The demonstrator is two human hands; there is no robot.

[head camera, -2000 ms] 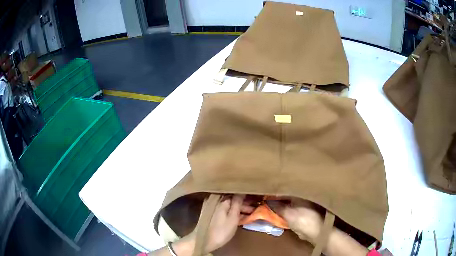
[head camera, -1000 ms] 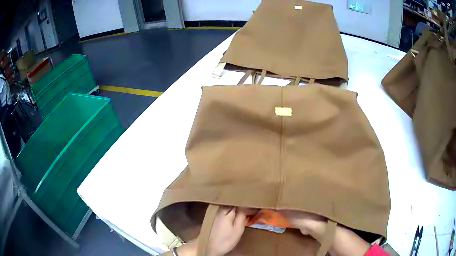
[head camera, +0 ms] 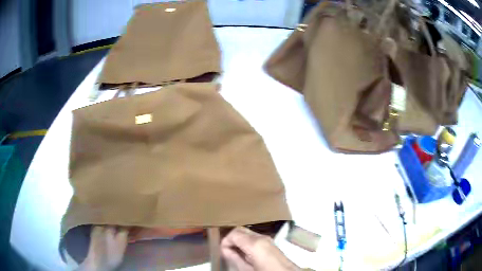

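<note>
A brown tote bag (head camera: 174, 164) lies on the white table with its mouth towards me and a small gold plate (head camera: 143, 118) on its panel. An orange inner pocket (head camera: 166, 232) shows in the dark opening. My left hand (head camera: 107, 246) is inside the mouth at the left, blurred, its fingertips partly hidden under the upper panel. My right hand (head camera: 248, 247) is at the right of the mouth beside a handle strap (head camera: 214, 249), fingers curled. Whether either hand grips something cannot be seen.
Another brown bag (head camera: 164, 45) lies ahead. Several brown bags (head camera: 338, 79) are piled at the right. A blue tray (head camera: 417, 177) with bottles, a dark pronged tool (head camera: 340, 225), thin tools (head camera: 401, 217) and a small tan block (head camera: 304, 237) lie at the right.
The view has turned right, showing the tray and tools. My right hand has come out of the bag's inside to the mouth's right edge. My hands are farther apart, and the orange pocket lies flatter.
</note>
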